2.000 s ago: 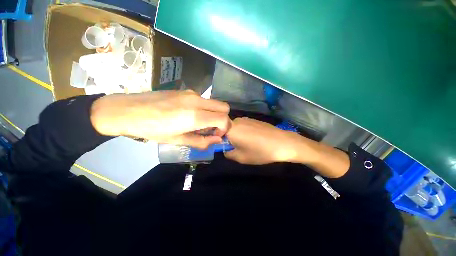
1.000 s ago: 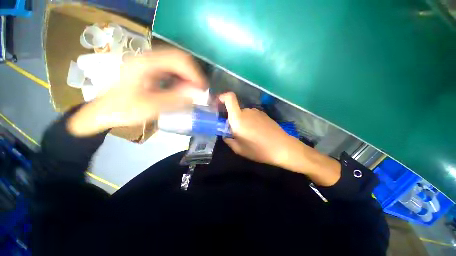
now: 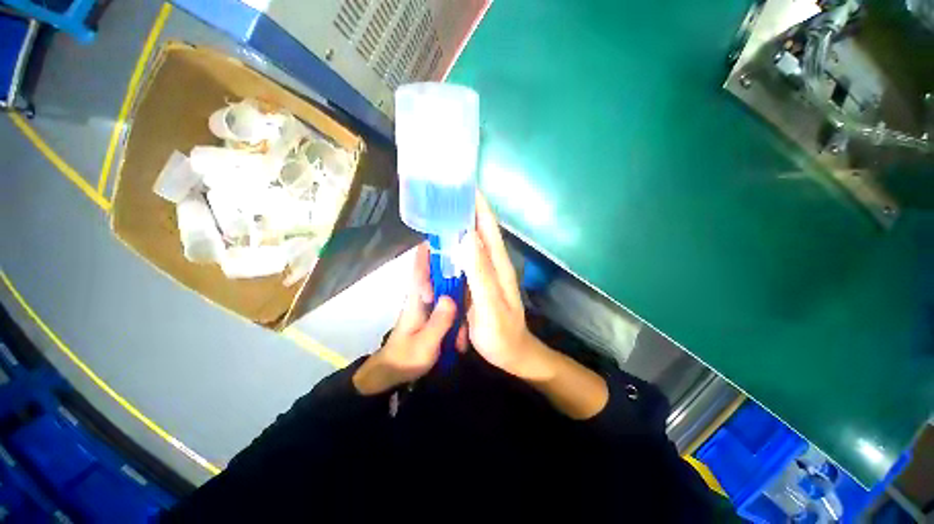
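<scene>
A frosted white plastic cup [image 3: 438,143] points away from me, with its lower end over the end of a bundle of blue wires [image 3: 448,281]. Blue shows through the cup's lower part. My left hand [image 3: 412,343] is closed around the lower part of the bundle from the left side. My right hand [image 3: 497,297] lies along the right side of the bundle, fingers extended and touching it just below the cup. The lower end of the bundle is partly hidden by my hands. The wire tips inside the cup cannot be made out.
An open cardboard box [image 3: 149,220] of loose white cups stands on the floor at left. A green bench [image 3: 655,184] fills the right, with a metal crimping applicator [image 3: 809,113] on it. A grey vented cabinet [image 3: 358,46] is at the top. Blue bins [image 3: 743,450] sit at lower right.
Both hands have turned the bundle so the cup now points away from me instead of left. My left hand has come from the cup side onto the wires. The view has shifted, showing the cabinet and applicator.
</scene>
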